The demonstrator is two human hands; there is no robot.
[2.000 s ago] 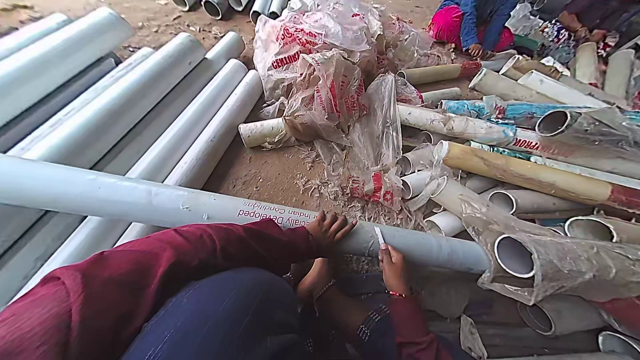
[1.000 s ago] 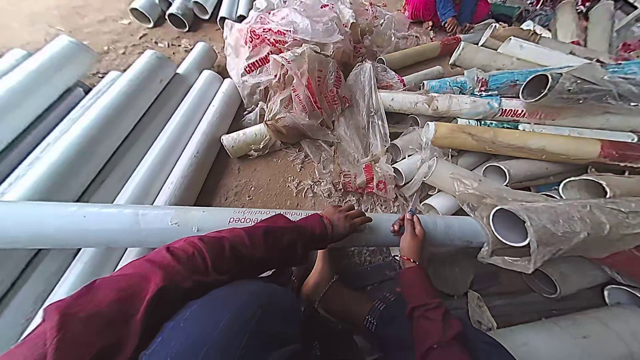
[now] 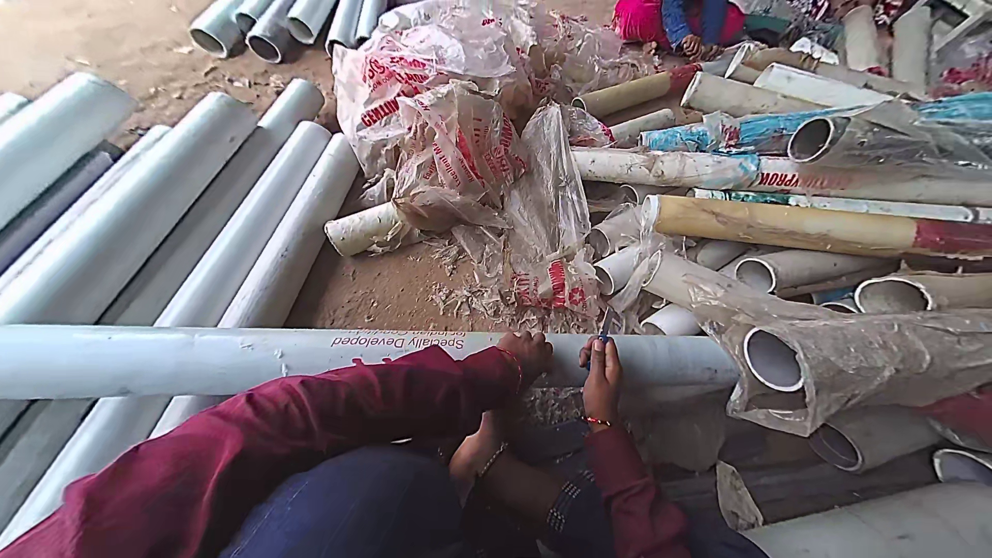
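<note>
A long pale plastic pipe (image 3: 186, 360) bearing printed writing lies crosswise in front of me, over the left stack of pipes. My left hand (image 3: 527, 355) rests on top of it, right of the printed part, fingers curled onto its surface; no object shows in it. Close by on the right, my right hand (image 3: 602, 376) grips a small knife (image 3: 606, 324) with a blue handle, its blade pointing up and away from me over the pipe's far edge. The pipe's right end meets a plastic-wrapped pipe (image 3: 876, 356).
Pale pipes (image 3: 155, 209) lie side by side at left. Crumpled printed plastic wrapping (image 3: 457, 132) and a short pipe (image 3: 364, 229) lie on the dirt floor beyond. Dirty pipes (image 3: 783, 225) are heaped at right. Another person (image 3: 690, 23) sits at the top.
The knife blade, seen pointing up two seconds ago and hard to make out one second ago, shows upright again. Both hands have stayed at the pipe.
</note>
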